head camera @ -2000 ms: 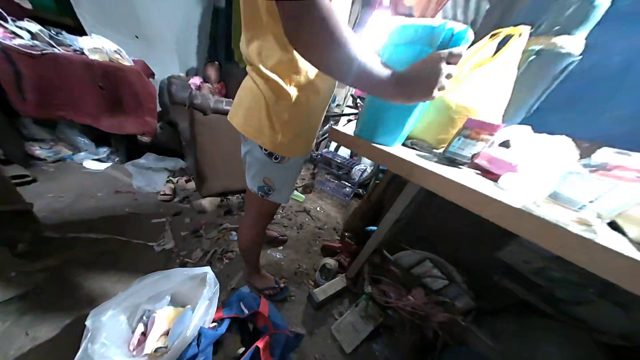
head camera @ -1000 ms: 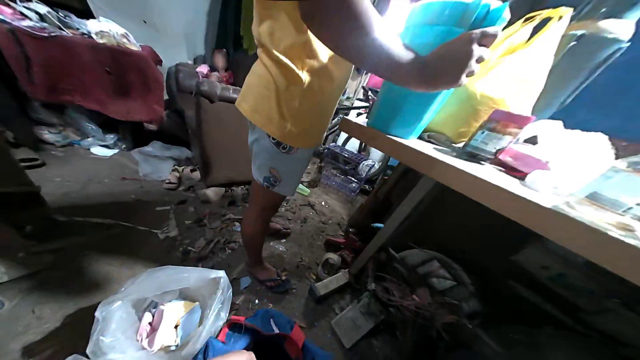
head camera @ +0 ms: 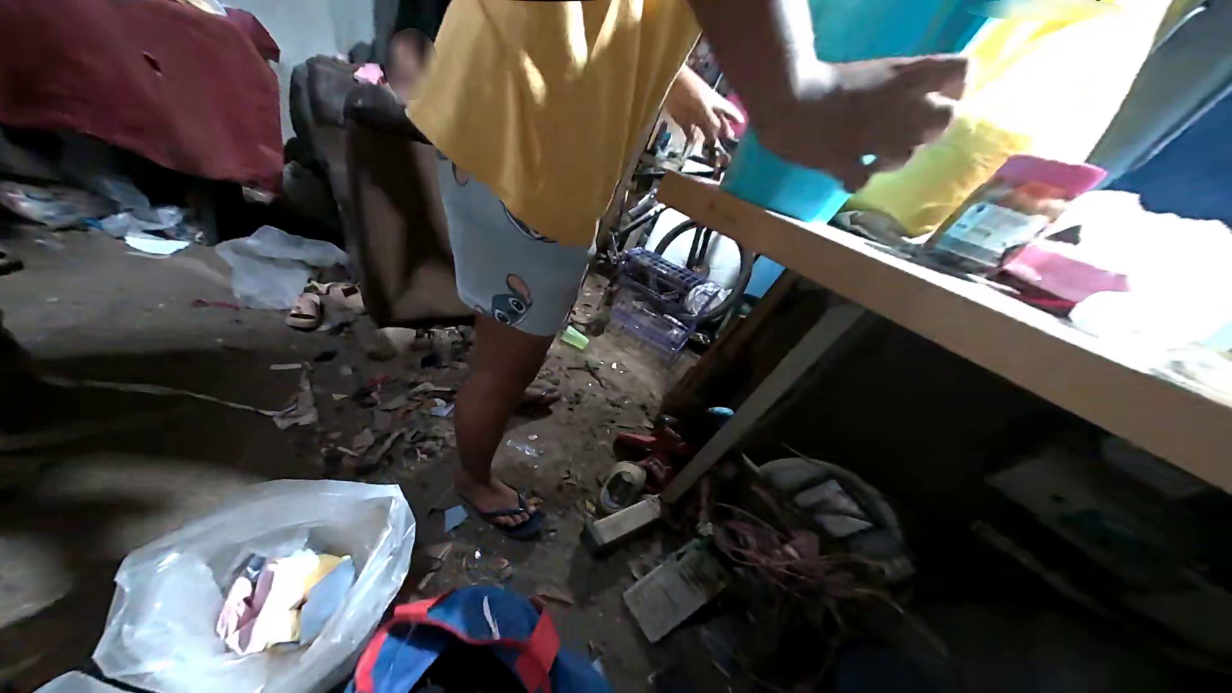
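Neither my left hand nor my right hand is in the frame. A clear plastic bag [head camera: 154, 597] stands open on the ground at the lower left, with folded cloth or paper pieces [head camera: 279, 597] inside. Right beside it lies a blue fabric bag with red trim [head camera: 539, 645], its dark opening facing up. Across from me, a person in a yellow shirt [head camera: 549, 115] stands at the wooden table [head camera: 924, 308]. One hand of that person [head camera: 866, 115] is in front of a turquoise plastic container [head camera: 784, 183] and a yellow plastic bag [head camera: 924, 183]; whether it touches them I cannot tell.
Debris and scraps litter the dirt floor [head camera: 385, 414]. A slanted table leg [head camera: 770, 395] comes down near a wooden block [head camera: 626, 523] and tangled cords [head camera: 780, 553]. Packets [head camera: 1001, 217] lie on the table. A brown armchair [head camera: 404, 221] stands behind the person.
The person's near hand has come away from the rim of the turquoise container and is lower. Their other hand now shows behind the table's end.
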